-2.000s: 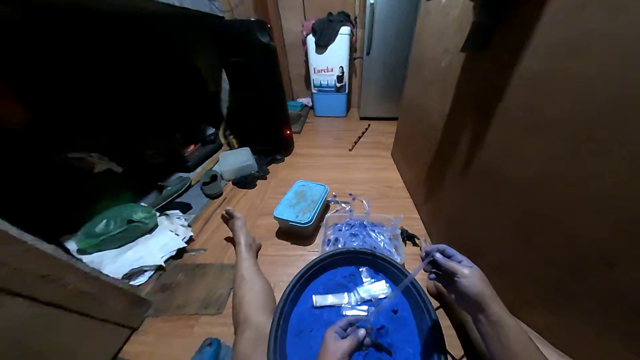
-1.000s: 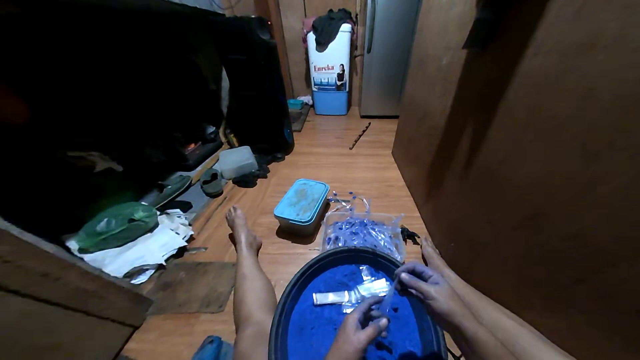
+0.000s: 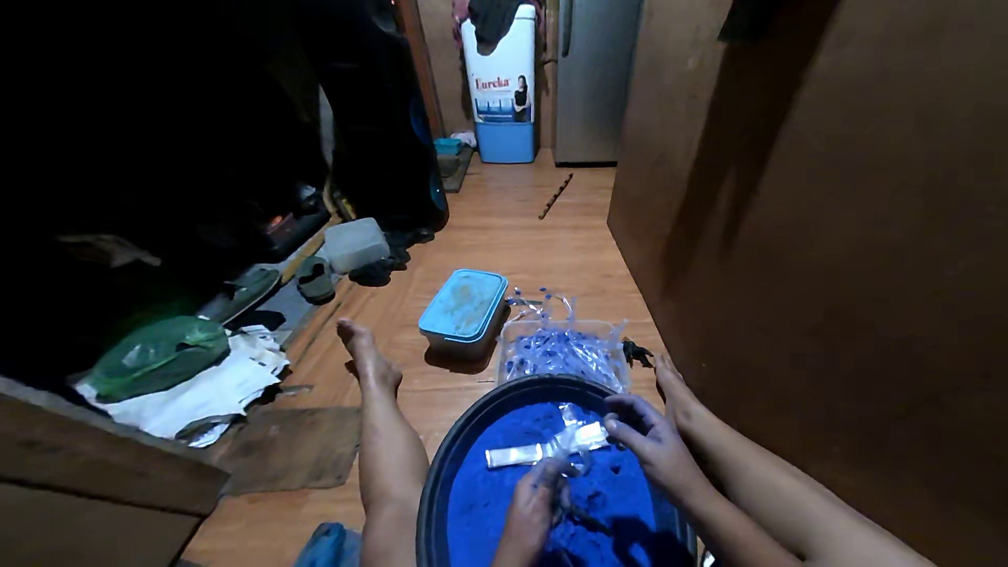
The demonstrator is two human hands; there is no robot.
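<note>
A round black tub (image 3: 443,472) full of blue powder (image 3: 488,504) stands between my legs. Clear plastic strips (image 3: 516,455) lie on the powder. My left hand (image 3: 535,504) is low over the tub, its fingers closed around something thin and clear, with a dark tool-like object, too unclear to name, beside it. To the right, my right hand (image 3: 650,441) is held above the tub's edge with curled fingers; whether it holds a strip cannot be made out. Just beyond the tub, a clear plastic container (image 3: 563,354) is heaped with thin plastic tubes holding blue bits.
A blue-lidded plastic box (image 3: 465,305) sits left of the clear container. Further left are a green plastic bag (image 3: 157,354) on white cloth, slippers (image 3: 315,279) and a translucent box (image 3: 356,246). A brown panel (image 3: 819,260) rises at right. A refrigerator (image 3: 594,87) stands at the back.
My right hand, seen stretching a clear strip at the tub's right edge two seconds ago, moved in close to my left hand, then slightly apart from it again.
</note>
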